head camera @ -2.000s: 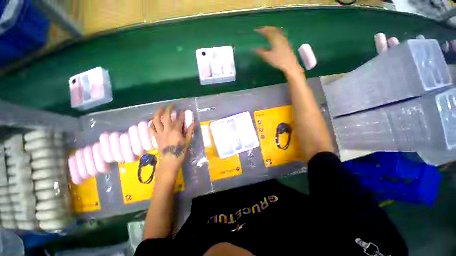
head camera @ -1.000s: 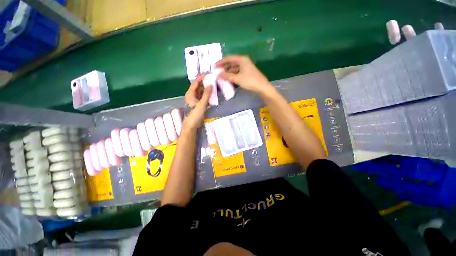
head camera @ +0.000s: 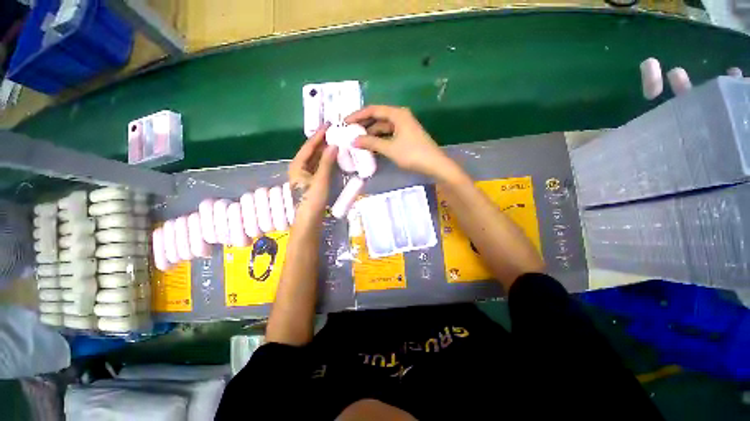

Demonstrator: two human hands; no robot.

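Note:
My left hand (head camera: 312, 168) and my right hand (head camera: 397, 140) meet over the mat's far edge and hold a pale pink-white unit (head camera: 352, 148) between their fingertips. Its exact shape is partly hidden by the fingers. Another pink unit (head camera: 349, 197) lies slanted just below the hands, beside the blister tray (head camera: 398, 220). The tray lies flat, its long compartments visible. A line of pink row units (head camera: 243, 215) stands side by side left of my hands. A filled tray (head camera: 332, 104) sits on the belt just beyond my hands.
Another filled tray (head camera: 155, 138) sits on the green conveyor belt (head camera: 238, 90). Loose pink units (head camera: 651, 78) lie at its far right. Tall tray stacks (head camera: 666, 148) stand right, cream-white units (head camera: 90, 259) left. A printed carton sheet (head camera: 493, 284) lies underneath. A blue bin (head camera: 70, 45) is upper left.
My right hand has come back from the belt to meet my left, which left the row. The loose belt unit near my right hand is gone. A slanted pink unit now lies beside the tray.

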